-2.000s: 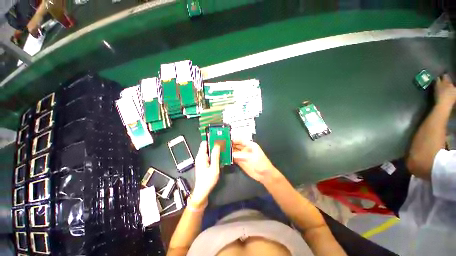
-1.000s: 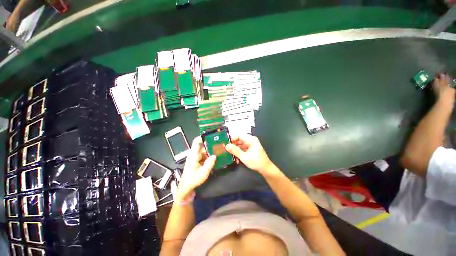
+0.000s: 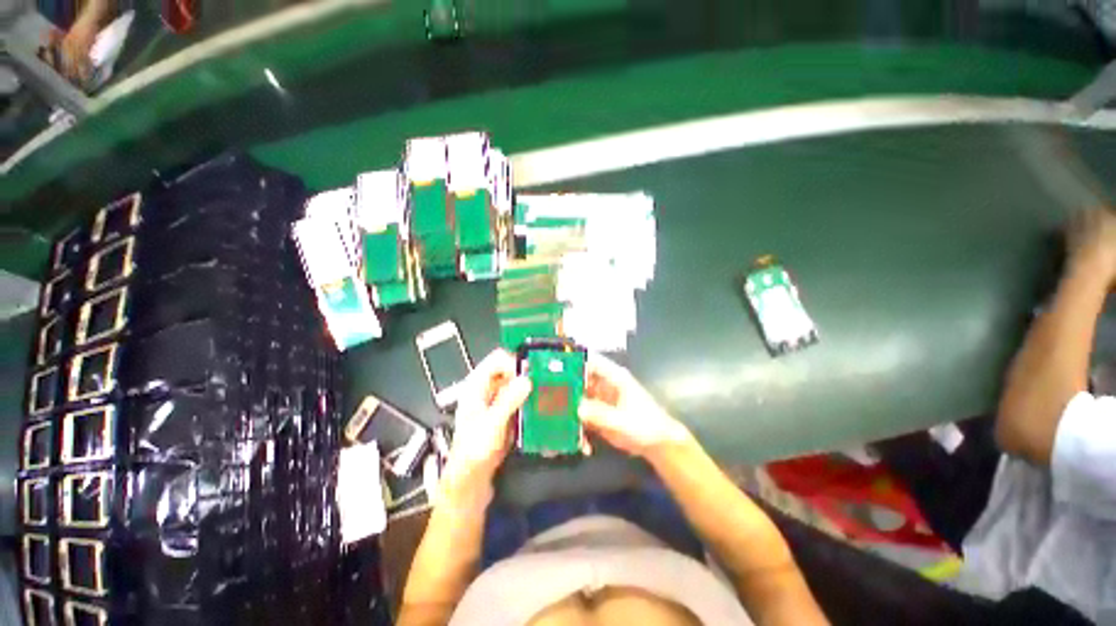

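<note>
A green circuit board in a dark frame (image 3: 552, 401), with a copper-coloured square on it, is held upright between both hands near the bench's front edge. My left hand (image 3: 488, 413) grips its left side, with the thumb at the board's edge. My right hand (image 3: 624, 410) holds its right side, the fingers partly hidden behind it. Fanned boards with screens (image 3: 530, 302) lie just beyond it. Stacked boards with screens (image 3: 431, 226) stand at the back left. Front frames (image 3: 443, 362) lie loose to the left of my left hand.
Black plastic trays (image 3: 220, 404) are stacked at left, beside a white piece (image 3: 361, 493). A part-assembled phone (image 3: 778, 308) lies on the bench to the right. Another person's arm (image 3: 1055, 330) is at far right. A small green item (image 3: 442, 18) lies on the conveyor at the top.
The board in my hands was tilted with a thumb over its face; now it is straighter, with its face uncovered. The green piece by the other person's hand at right no longer shows.
</note>
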